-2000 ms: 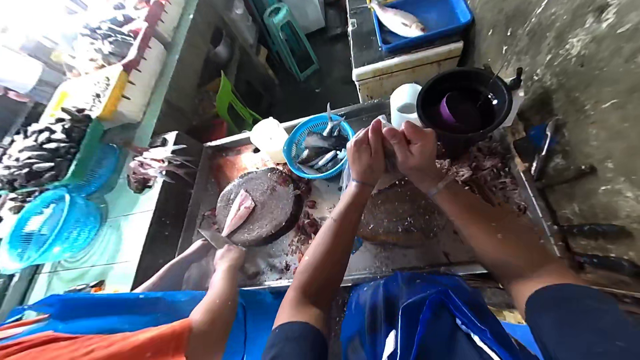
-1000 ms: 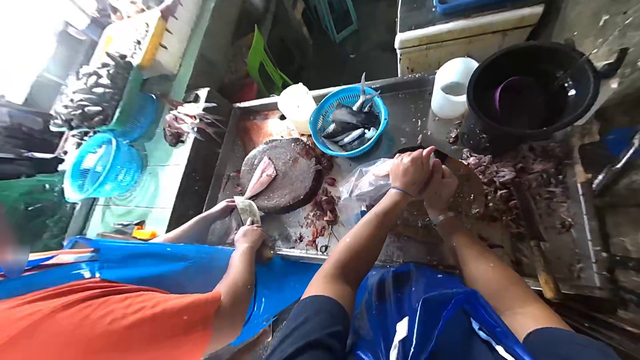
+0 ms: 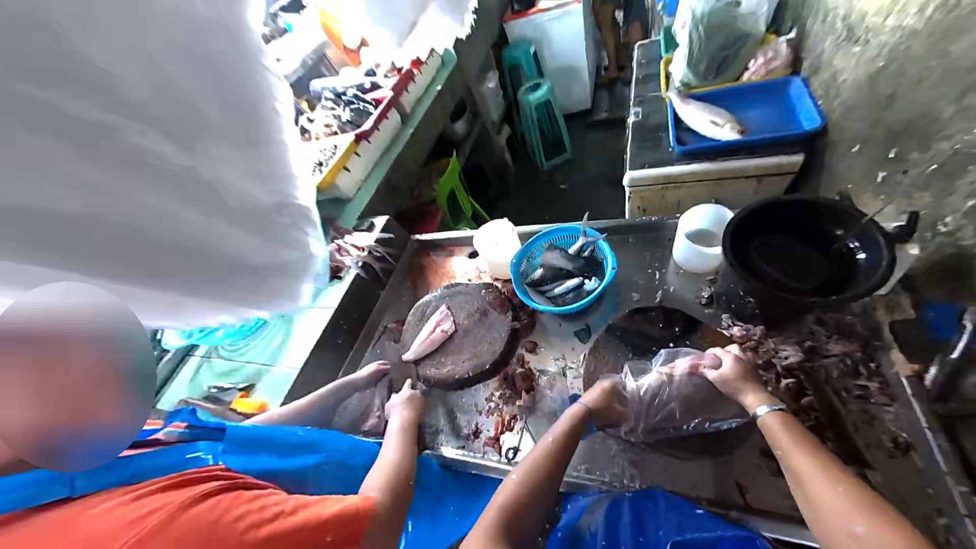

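Note:
My left hand (image 3: 608, 402) grips the left side of a clear plastic bag (image 3: 679, 400). At the bag's upper right edge, my right hand (image 3: 733, 374) pinches the plastic with something pinkish by the fingers. The bag lies over a dark round chopping board (image 3: 606, 354). Beyond the hands, a blue basket (image 3: 521, 284) holds several small fish. On the left round chopping board (image 3: 480, 335) rests a pale fish fillet (image 3: 431, 334); a co-worker's hands beside it hold a knife (image 3: 402, 374).
A black basin (image 3: 808, 293) and a white round container (image 3: 701, 238) stand at the tray's back right. Fish scraps (image 3: 823, 358) lie to the right of the bag. A blue tray (image 3: 801, 114) with a fish sits on a cooler (image 3: 713, 183). A white sheet hangs at upper left.
My hands were close together over the right board; now they are apart, with the bag spread between them. The co-worker's pale item held a second ago no longer shows in their hands.

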